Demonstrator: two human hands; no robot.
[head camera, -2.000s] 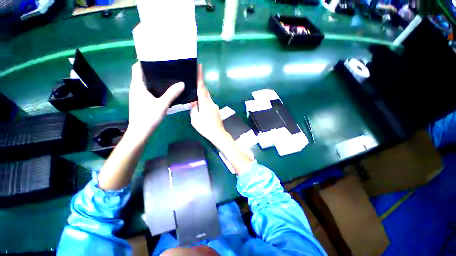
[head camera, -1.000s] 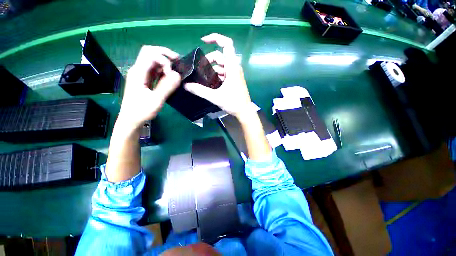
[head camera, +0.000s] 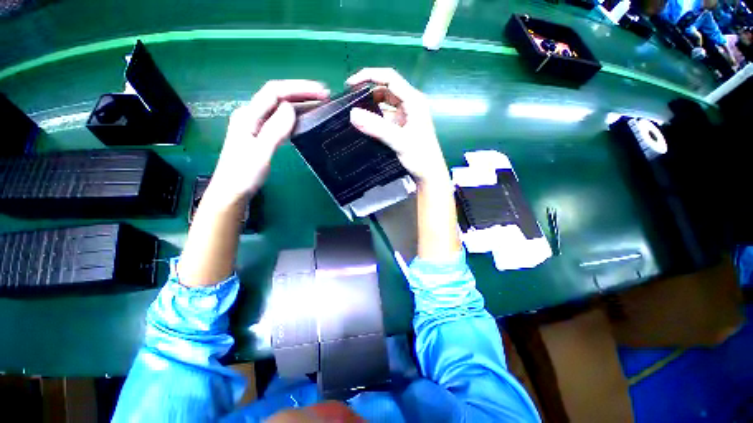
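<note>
A part-folded carton (head camera: 351, 153) is held tilted above the bench, its black printed side facing me and white flaps at its lower end. My left hand (head camera: 268, 124) grips its upper left edge. My right hand (head camera: 400, 124) holds its upper right, thumb on the black face. A flat carton blank (head camera: 495, 208) with white flaps lies to the right; another blank (head camera: 400, 227) lies partly behind my right forearm. Glossy black printed sleeves (head camera: 351, 306) lie near my lap. A small black insert (head camera: 201, 198) is partly behind my left forearm.
Rows of black boxes (head camera: 74, 183) stand at left. A made-up box (head camera: 124, 116) with raised lid stands behind them. A small parts bin (head camera: 551, 49) is at the far side. A white ring (head camera: 646, 136) and tweezers-like sticks (head camera: 553, 230) are at right. Brown cartons (head camera: 582, 355) are below the bench.
The white lid-like panels seen standing up earlier no longer show. The carton has been turned and tilted, and its black printed side now faces me. Both hands still hold it.
</note>
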